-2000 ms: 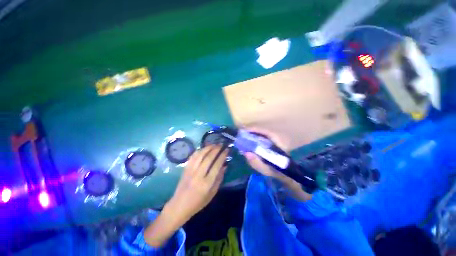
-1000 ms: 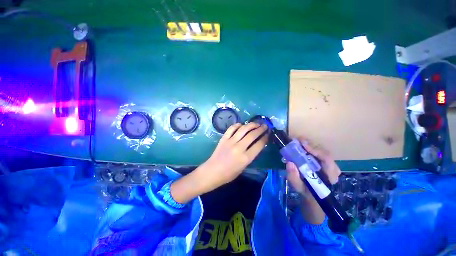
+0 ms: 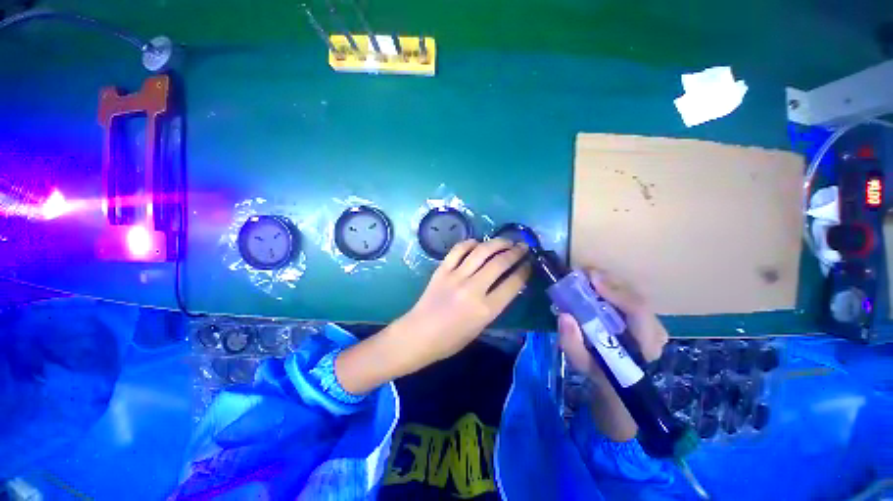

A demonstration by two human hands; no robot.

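Note:
My right hand (image 3: pixel 623 328) grips the glue dispensing syringe (image 3: pixel 609 347), a thick black barrel with a lilac-white wrap and green rear fitting. Its front end meets a round black part (image 3: pixel 516 236) at the right end of a row. My left hand (image 3: pixel 468 294) rests with its fingers over that part's lower left and partly hides it; a thin dark stick shows between the fingers. Three more round black parts with grey faces, at the left (image 3: pixel 266 242), middle (image 3: pixel 363 233) and right (image 3: pixel 446 233), lie on crinkled clear film. Whether glue is flowing I cannot tell.
A tan cardboard sheet (image 3: pixel 685 225) lies right of the parts, a white tissue (image 3: pixel 710 95) beyond it. A yellow tool holder (image 3: pixel 382 56) stands at the back, an orange-red frame (image 3: pixel 155 166) at left near a pink glare. A blister tray (image 3: pixel 720 387) is at lap level. A red-digit controller (image 3: pixel 850 237) is far right.
The view has turned and shifted since two seconds ago. My left hand and the syringe remain at the rightmost round part, with barely any movement in the last second.

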